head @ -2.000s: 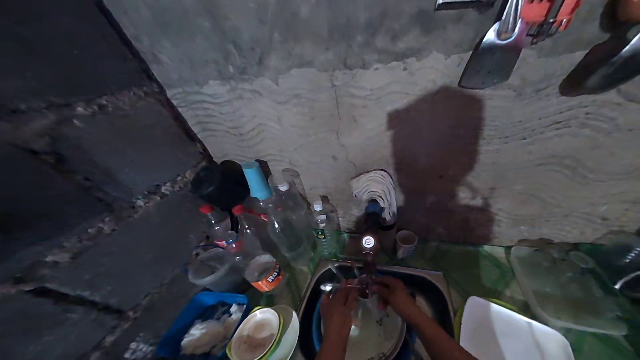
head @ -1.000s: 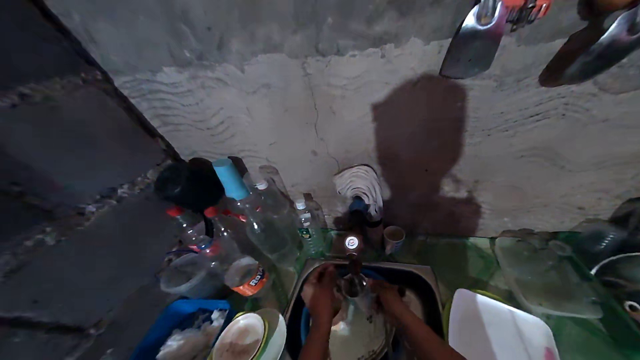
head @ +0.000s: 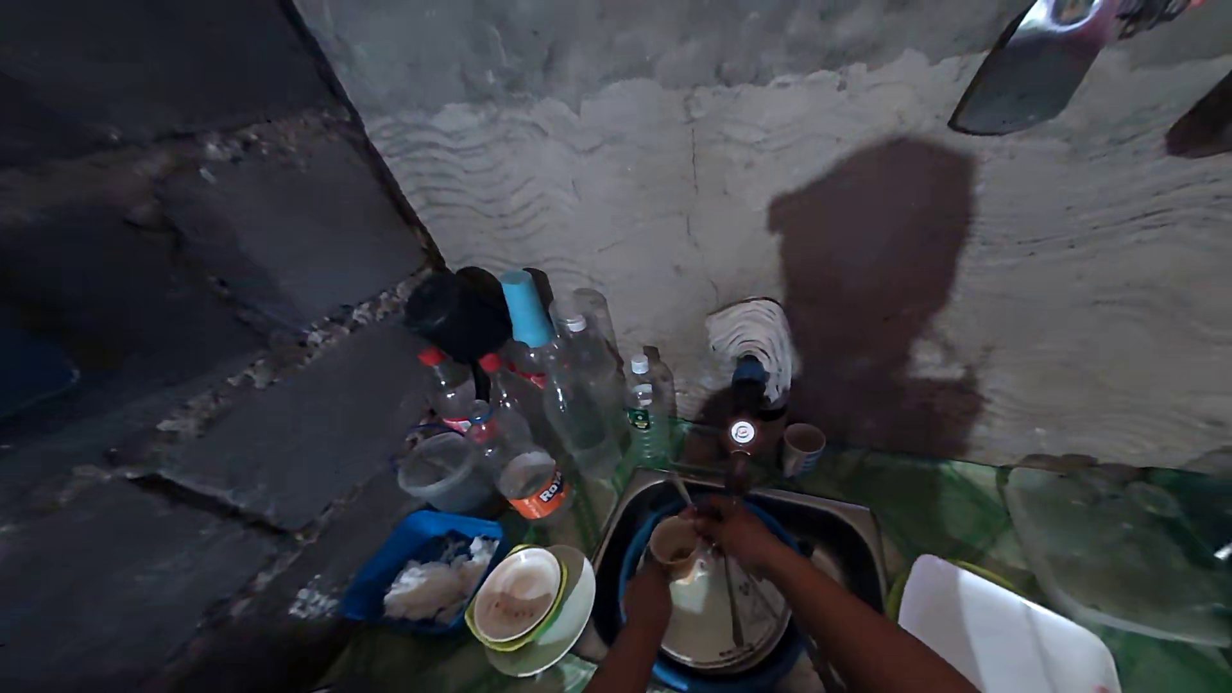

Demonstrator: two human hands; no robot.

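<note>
Over a blue basin (head: pixel 630 563) set in a metal sink (head: pixel 871 539), my left hand (head: pixel 650 592) holds a small beige cup (head: pixel 676 544) from below, its mouth facing up. My right hand (head: pixel 733 527) is at the cup's right rim, under the faucet (head: pixel 741 438); its fingers are partly hidden, and whether they grip anything is unclear. A thin handle, perhaps a spoon's, sticks up just behind the cup. A plate (head: pixel 707 626) and a long utensil lie in the basin below my hands.
Left of the sink are stacked bowls (head: pixel 518 595), a blue container (head: pixel 371 582) with white contents, and several plastic bottles (head: pixel 577 404). A patterned cup (head: pixel 803 449) stands right of the faucet. Farther right are a white tray (head: pixel 1001 626) and a clear plastic container (head: pixel 1116 558).
The small cup now shows clearly in my left hand. My right hand has moved in close to it; one second ago the hands were farther apart at the faucet.
</note>
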